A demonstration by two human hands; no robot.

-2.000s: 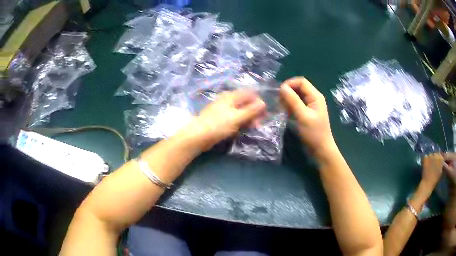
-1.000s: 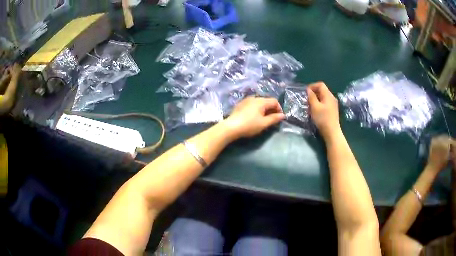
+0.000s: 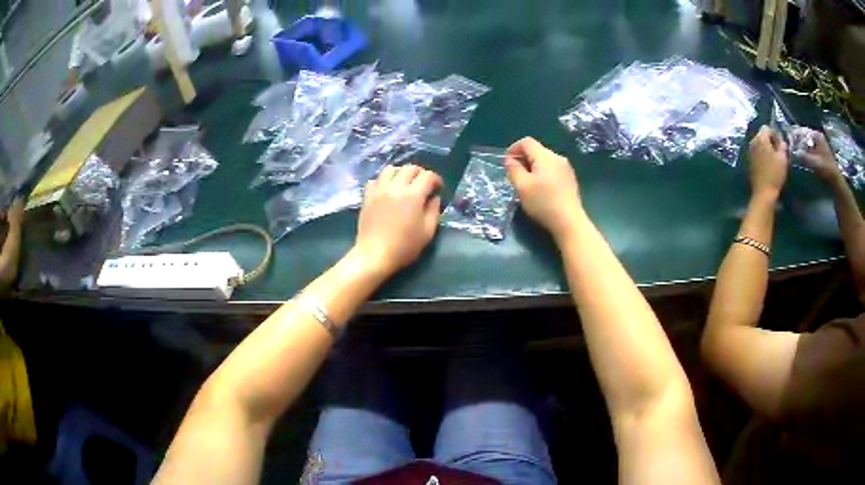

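A clear zip-lock bag with small dark contents lies in front of me, between my hands. My right hand pinches its upper right corner between thumb and fingers. My left hand is beside the bag on the left, over the near edge of the left pile, fingers bent. Whether its fingertips hold anything is hidden. The left pile of bags is large and spread out. The right pile of bags is more compact and has bright glare.
A white power strip with a curved cord lies at the left bench edge. Beyond it are a small heap of bags and a yellow-topped box. A blue bin stands behind the left pile. Another person's hands hold a bag at right.
The view has shifted. My left hand has moved away from the bag, towards the left pile. My right hand still holds the bag, now by its upper right corner.
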